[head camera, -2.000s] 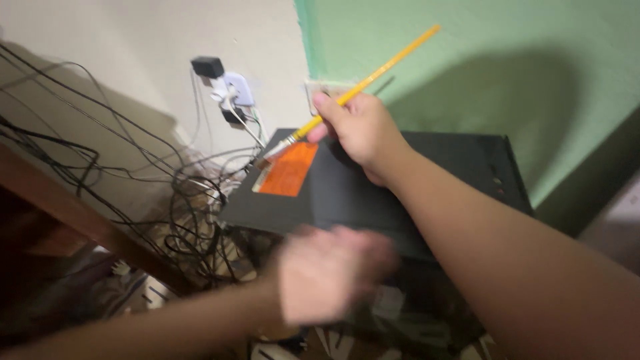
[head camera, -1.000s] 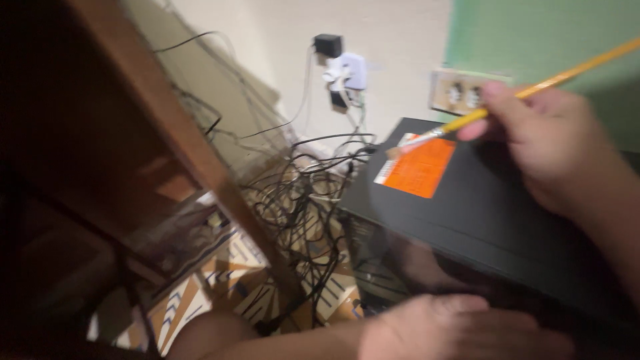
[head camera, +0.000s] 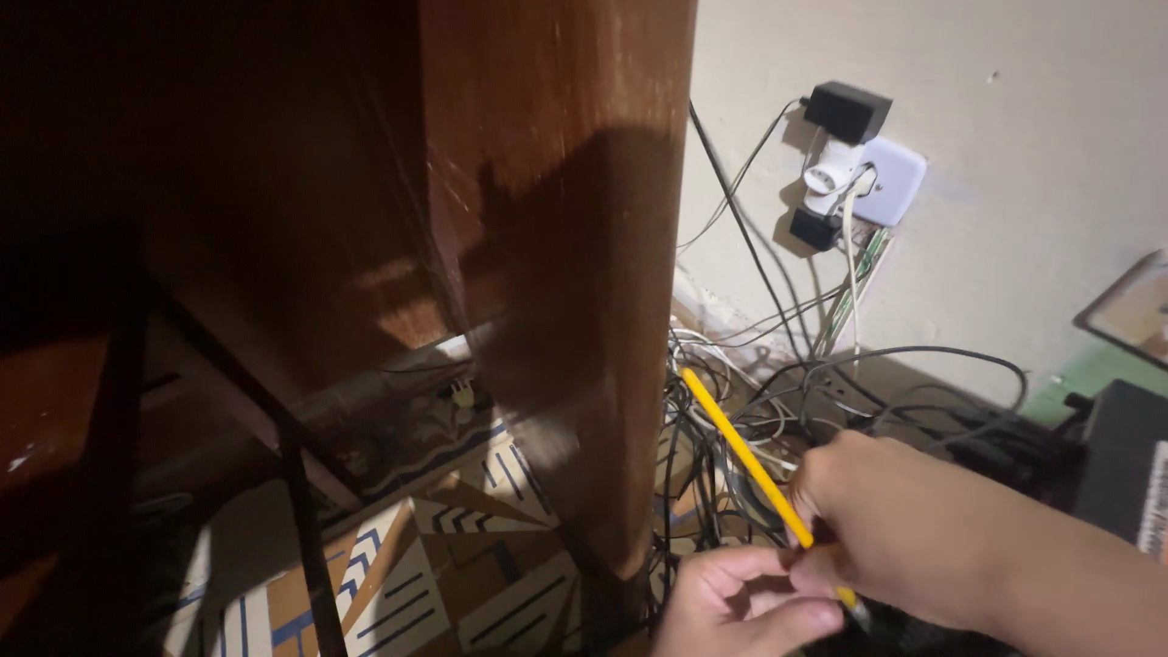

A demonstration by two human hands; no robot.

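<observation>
A thin paintbrush with a yellow handle (head camera: 750, 464) slants from the tangled cables down to the lower right, its metal ferrule low and its bristles hard to make out. My right hand (head camera: 844, 511) is closed around the handle near its lower part. Close against it, my left hand (head camera: 744, 602) has thumb and fingers curled beside the brush; whether it grips anything cannot be told. At the right edge is part of a black case (head camera: 1118, 456), with a pale label strip on it.
A wooden furniture panel (head camera: 566, 228) stands left of my hands. Tangled black and white cables (head camera: 794, 383) lie behind them. Adapters hang from a wall outlet (head camera: 894, 182), above. Dark metal legs (head camera: 310, 547) stand over patterned floor tiles (head camera: 411, 584) at the left.
The view has swung far left and nearer the cables. My right hand has left the orange label on the black case, and its brush now points bristles down. My left hand has come up beside it.
</observation>
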